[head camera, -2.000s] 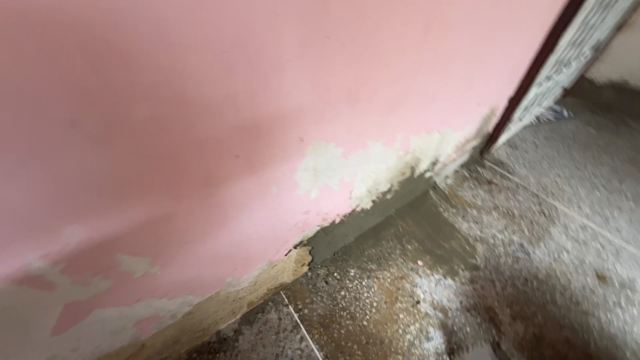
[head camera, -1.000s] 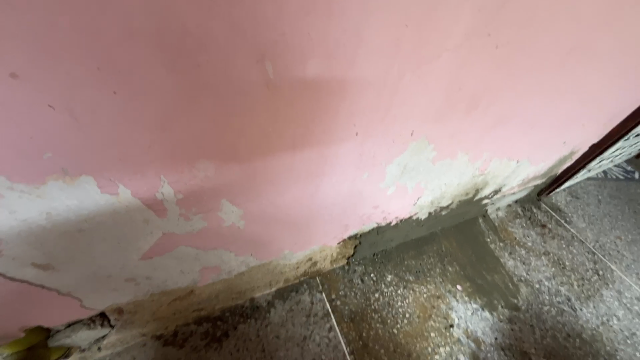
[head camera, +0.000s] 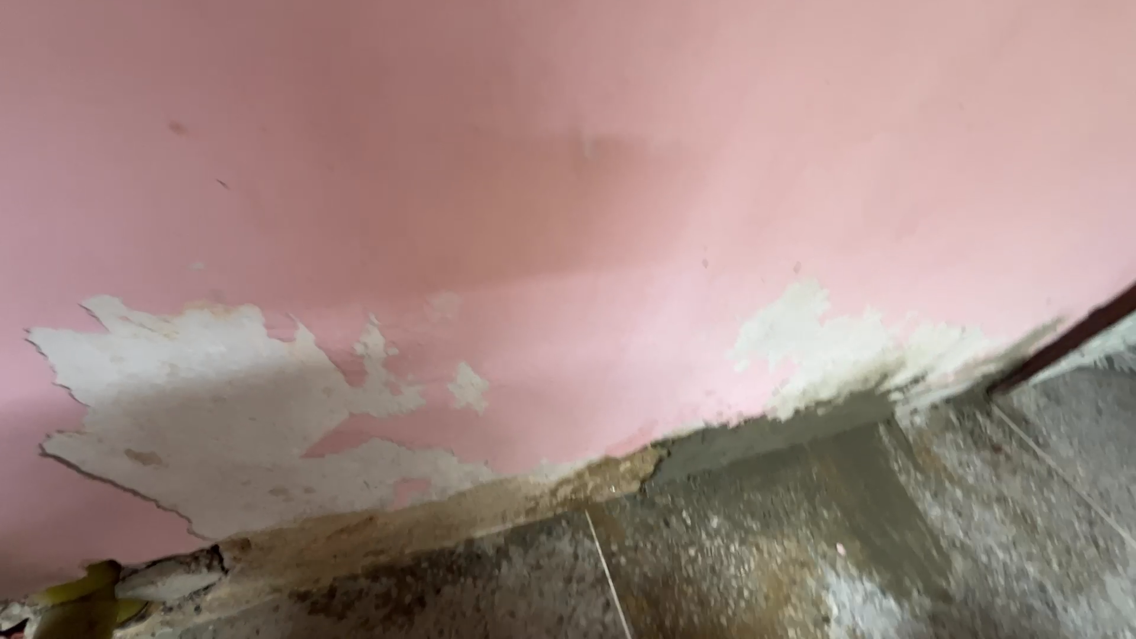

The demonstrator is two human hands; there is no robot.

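Note:
Neither of my hands shows in the head view. A pink painted wall fills most of the picture. Its paint has peeled low on the left, baring whitish plaster, with a smaller bare patch to the right. Along the wall's foot, grey mortar covers the right part of the base, and rough brownish material is exposed to its left. A smear of grey mortar spreads onto the floor. At the bottom left corner, a yellow-green object lies beside a broken, whitish chunk; what the object is, I cannot tell.
The speckled, stained floor runs along the wall and has thin pale joint lines. A dark reddish-brown frame edge meets the floor at the right, with a pale surface beyond it.
The view has swung left along the wall. The large peeled patch and the yellow-green object show more fully than before, and less of the frame at the right is in view.

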